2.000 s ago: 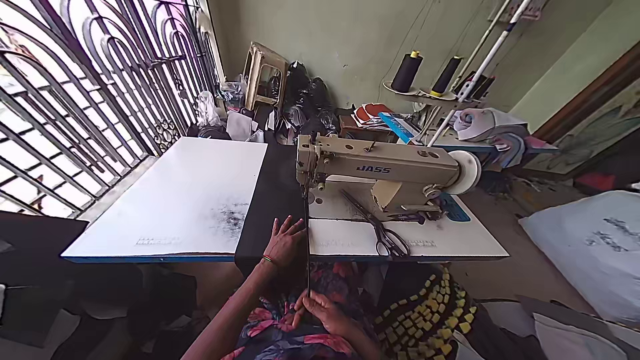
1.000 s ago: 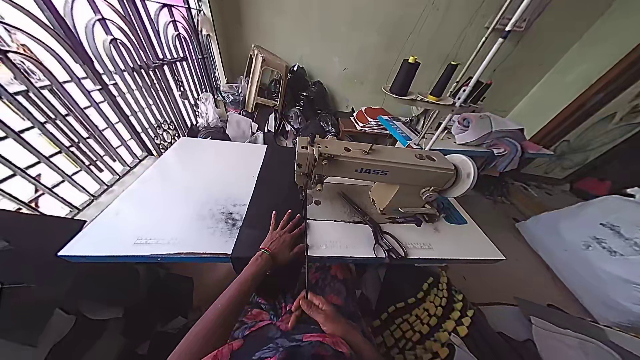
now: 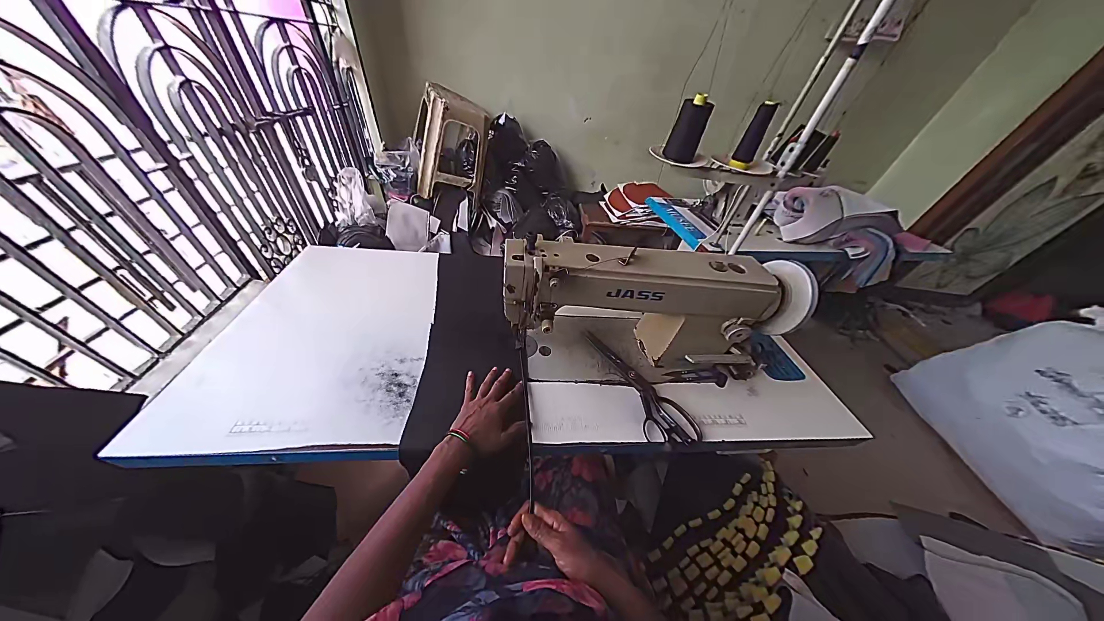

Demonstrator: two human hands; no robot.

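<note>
A long piece of black fabric (image 3: 470, 319) runs over the white table, passing left of the needle area of a beige JASS sewing machine (image 3: 647, 285). My left hand (image 3: 496, 412) lies on this fabric near the front edge, palm down with fingers apart. Below the table edge, my right hand (image 3: 548, 535) pinches the lower end of a narrow black strip (image 3: 530, 448), which stretches up to the machine's presser foot. Black-handled scissors (image 3: 655, 401) lie on the table right of the strip, their blades pointing at the machine bed.
The white sewing table (image 3: 285, 345) has a blue front edge. Black thread cones (image 3: 688, 129) stand behind the machine. A plastic stool (image 3: 453, 142) and black bags (image 3: 526, 172) are by the wall. A metal window grille (image 3: 172, 155) is at left, a large white sack (image 3: 1018, 423) at right.
My left hand has shifted slightly on the black fabric; its fingers were spread wider a second ago. My right hand keeps its pinch on the strip in about the same place.
</note>
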